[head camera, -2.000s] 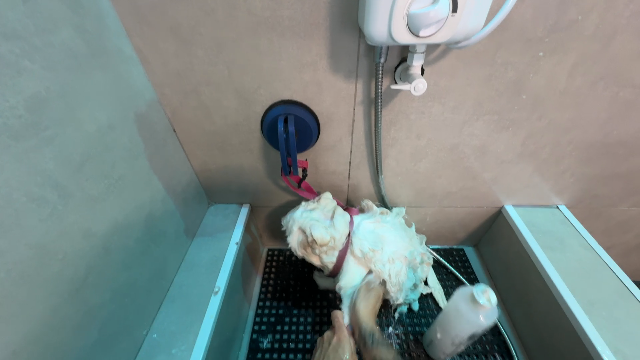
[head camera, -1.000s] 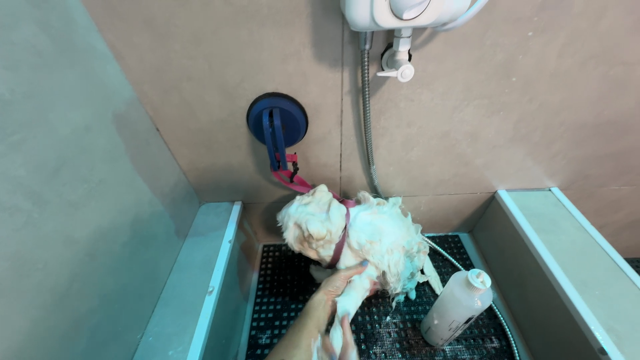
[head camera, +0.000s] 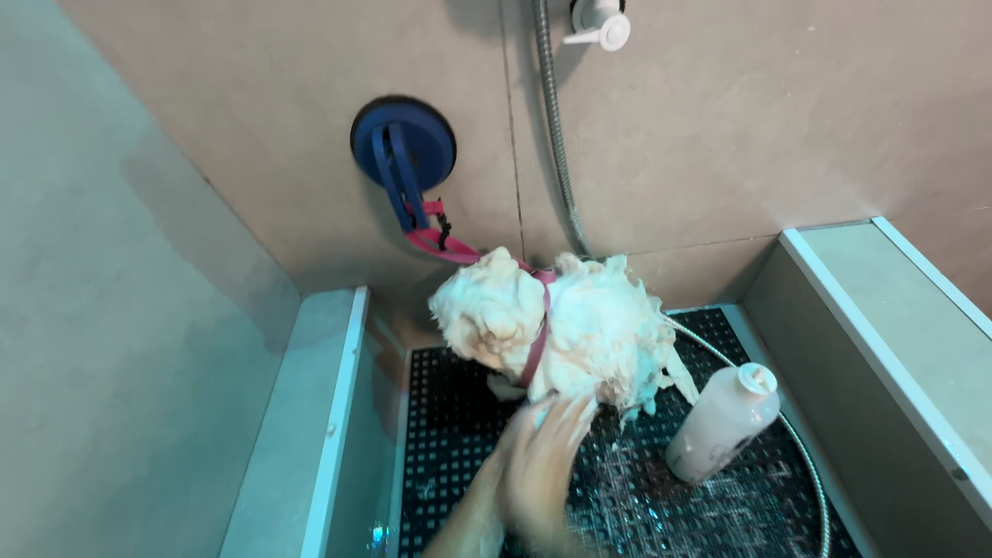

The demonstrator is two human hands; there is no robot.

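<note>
A small light-coated dog point(head camera: 604, 325), wet and covered in lather, stands in the tub with its head toward the left. A pink strap point(head camera: 536, 353) loops around its neck and runs up to a blue suction-cup holder point(head camera: 404, 147) on the wall. My left hand point(head camera: 521, 430) and my right hand point(head camera: 554, 442) are close together at the dog's near side, around its front leg or lower chest. Both are blurred, and their fingertips meet the fur. Right of the dog, a translucent white plastic bottle point(head camera: 721, 426) rests on the mat.
A black perforated mat point(head camera: 449, 465) covers the tub floor. A metal shower hose point(head camera: 554, 124) hangs down the wall behind the dog and emerges at right behind the bottle. A white valve point(head camera: 612, 32) is above. Raised ledges flank the tub at left point(head camera: 314, 387) and right point(head camera: 891, 310).
One second ago my hands were apart along the dog's front leg; now they are together against its near side. The view has shifted closer.
</note>
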